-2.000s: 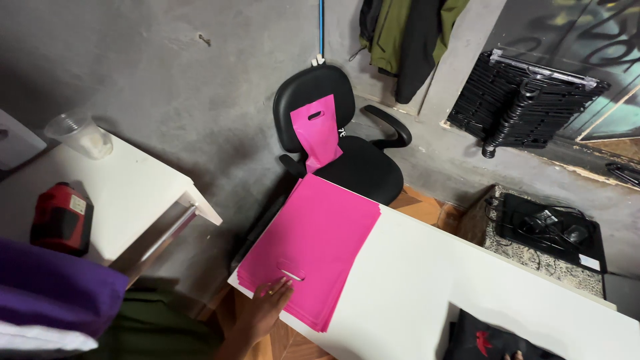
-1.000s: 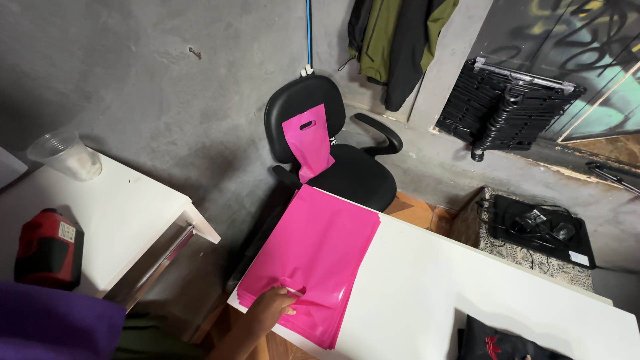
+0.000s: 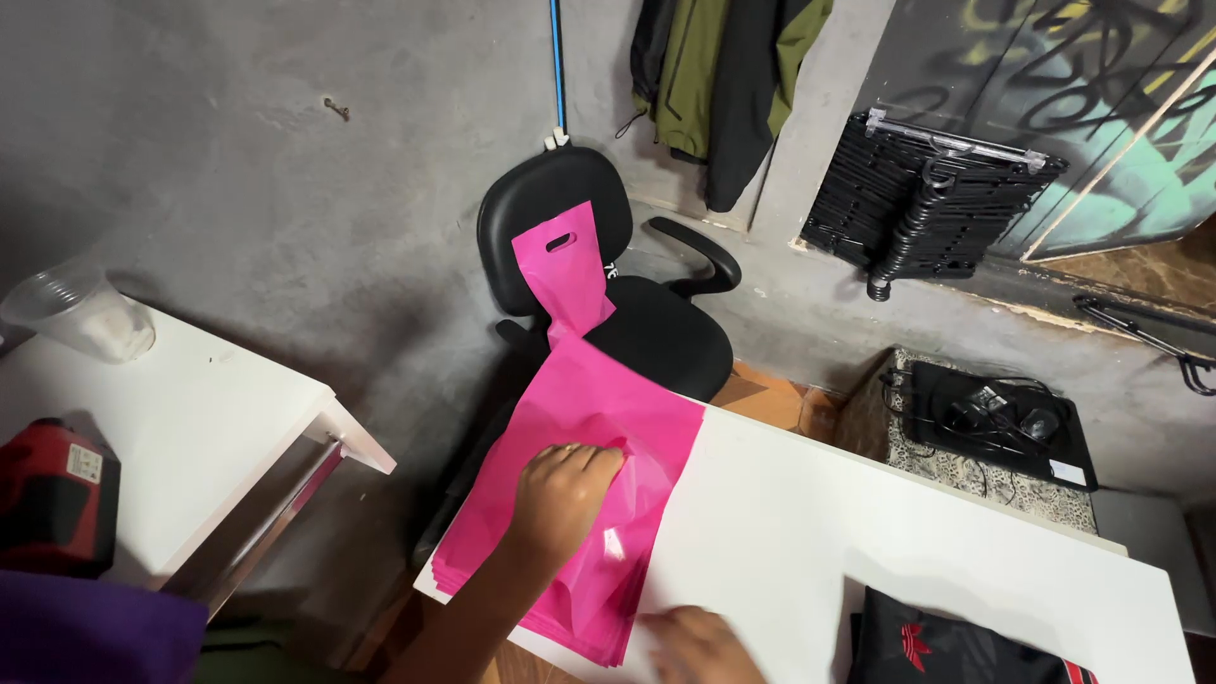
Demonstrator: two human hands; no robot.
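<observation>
A stack of pink plastic bags (image 3: 494, 513) with die-cut handles lies on the left end of the white table (image 3: 760, 494). My left hand (image 3: 568, 489) grips the top bag near its handle, the fingers curled into the plastic, which wrinkles beneath. My right hand (image 3: 698, 646), blurred, is over the table's near edge just right of the stack; its fingers look curled, and whether they hold anything cannot be told. Further right lies a folded black garment (image 3: 950, 636) with a red logo and red stripes.
Beyond the table stands a black office chair (image 3: 665, 332) with another pink bag (image 3: 570, 266) on it. To the left, a second white table (image 3: 218, 408) bears a clear plastic cup (image 3: 85, 313) and a red-black device (image 3: 57, 494). Black hangers (image 3: 931, 199) and jackets (image 3: 731, 85) hang behind.
My left hand has moved from the near part of the stack up toward its middle, pulling the top bag's handle along. My right hand has come into view at the near edge.
</observation>
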